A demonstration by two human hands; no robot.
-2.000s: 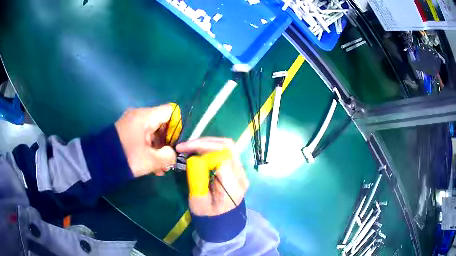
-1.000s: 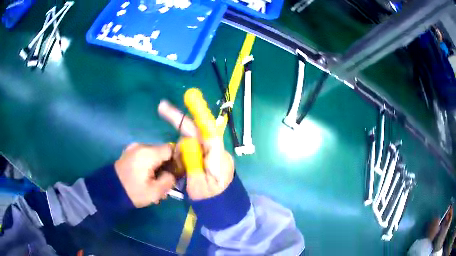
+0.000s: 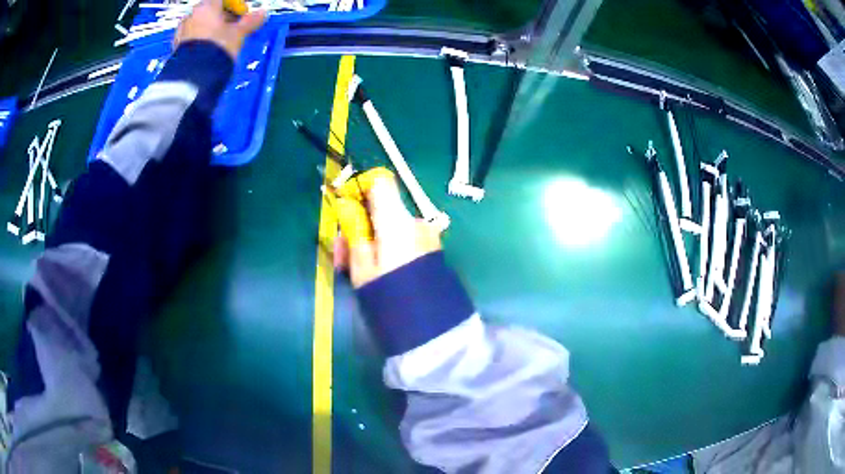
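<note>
My right hand [image 3: 384,222], with yellow finger cots, is at the yellow line in the middle of the bench. Its fingers are closed on the bunch of black lead wires [image 3: 321,143], which has small white pieces at its near end. A white harness [image 3: 398,153] lies just beyond and beside this hand. My left hand [image 3: 218,26], with a yellow cot showing, reaches over the second blue tray [image 3: 320,16], heaped with white harnesses. Its fingertips are partly hidden, so whether it holds anything cannot be told.
The blue parts tray [image 3: 258,120] with small white housings lies under my left forearm. Another white harness [image 3: 460,125] touches the metal rail [image 3: 639,83]. A harness pile [image 3: 718,250] lies right, a small harness bunch [image 3: 37,180] left. A person's sleeve [image 3: 825,398] is at the right edge.
My hands were together over the bench. My left hand has moved up to the second tray, and my right hand has moved to the black wires. The view has turned and shifted.
</note>
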